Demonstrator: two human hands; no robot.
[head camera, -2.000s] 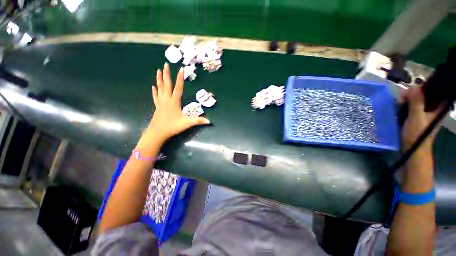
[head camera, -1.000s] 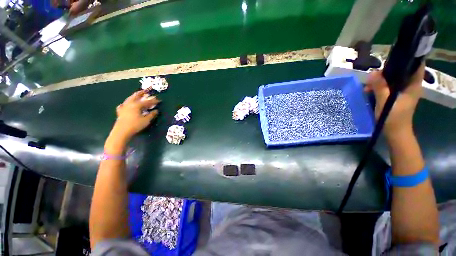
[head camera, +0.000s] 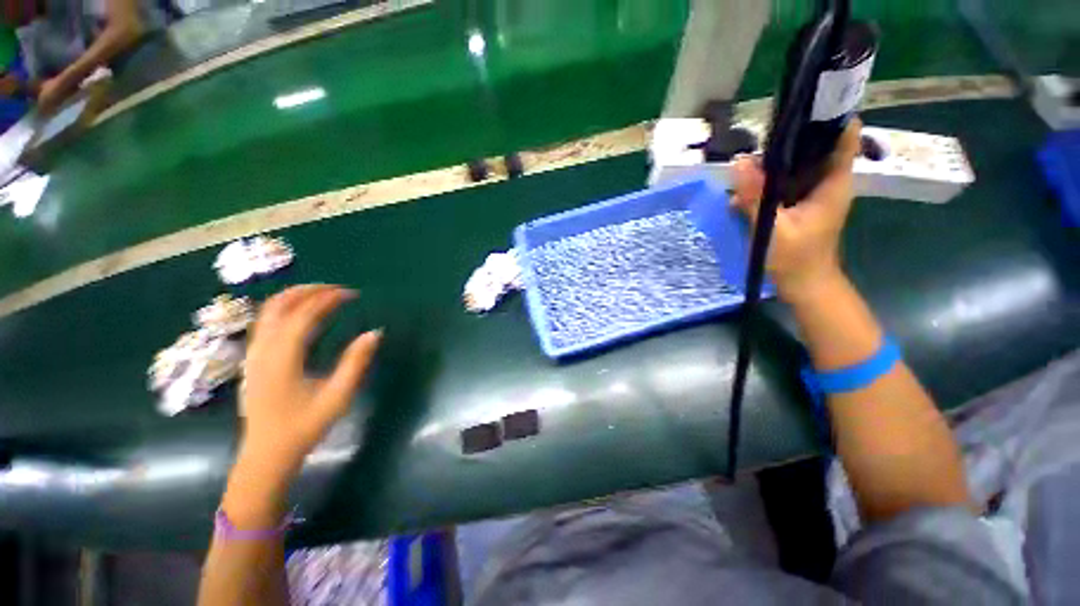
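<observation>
My left hand (head camera: 290, 385) is over the dark-green bench at the left, fingers apart, with nothing seen in it. White modules (head camera: 195, 361) lie in a pile just left of it, partly hidden by the hand. More white modules (head camera: 254, 258) lie behind it, and a small group (head camera: 493, 281) touches the left side of the light-blue screw tray (head camera: 547, 335). The tray is filled with tiny silvery screws (head camera: 628, 278). My right hand (head camera: 811, 225) grips the black electric screwdriver (head camera: 817, 113) upright above the tray's right end. Its black cord hangs down past the tray.
A white power strip (head camera: 912, 163) stands behind the tray. Two black pads (head camera: 500, 431) lie near the front edge. A blue parts bin (head camera: 423, 571) is below the edge. Another person's arm (head camera: 101, 53) shows at top left. A second blue tray (head camera: 1062, 175) is at far right.
The view has swung right, so the tray sits further left in it. My left hand has left the rear modules and is now beside the nearer pile, fingers apart. My right hand still holds the screwdriver.
</observation>
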